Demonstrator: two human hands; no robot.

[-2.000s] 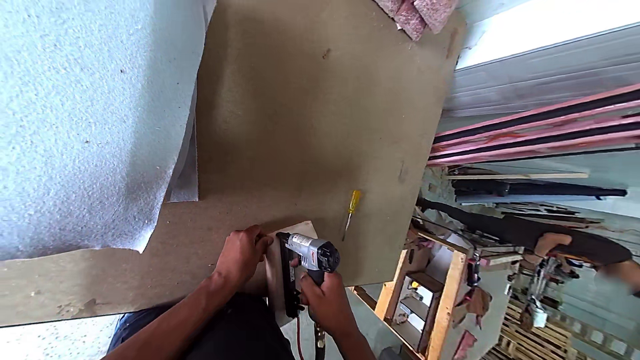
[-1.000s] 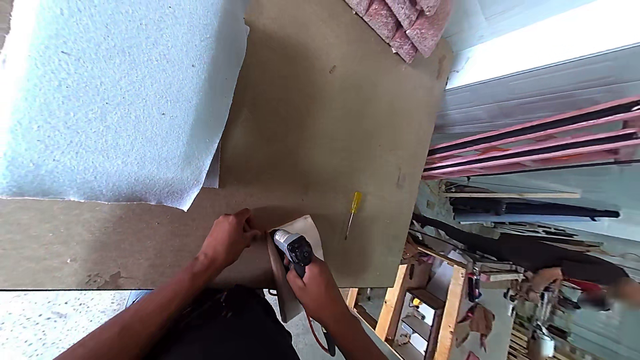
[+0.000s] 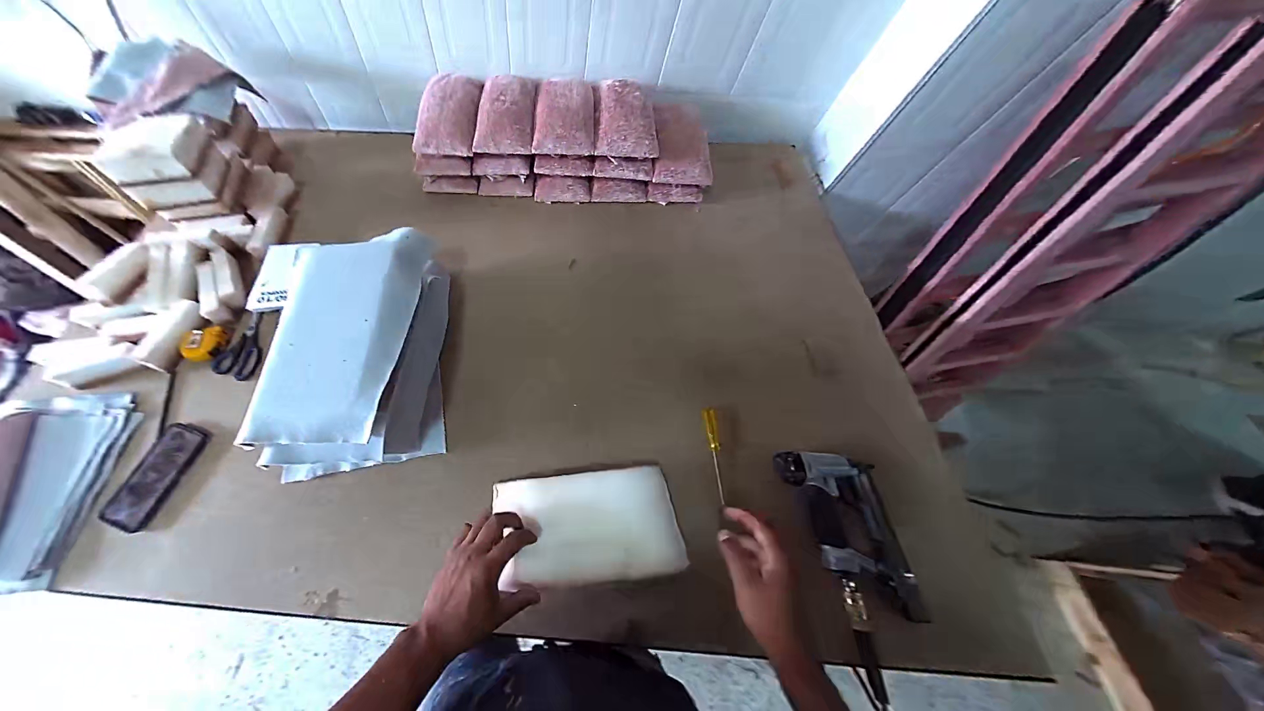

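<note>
A pale foam pad [image 3: 598,528] lies flat near the front edge of the table. My left hand [image 3: 486,570] rests at its left end, fingers curled and apart, touching the edge. To the right of the pad, my right hand [image 3: 755,565] is at the shaft tip of a yellow-handled screwdriver [image 3: 712,432]; whether it touches the shaft is unclear. A pneumatic stapler [image 3: 851,523] lies on the table right of that hand, its hose running off the front edge.
Folded grey-blue fabric [image 3: 341,346], scissors [image 3: 240,354], a yellow tape measure [image 3: 203,343] and a dark phone-like object [image 3: 154,477] lie at left. Foam blocks [image 3: 168,267] are heaped behind them. Pink padded pieces [image 3: 563,138] stand stacked at the table's back.
The pneumatic stapler, held in my right hand in the earlier frames, now lies on the table. The view has turned and widened considerably.
</note>
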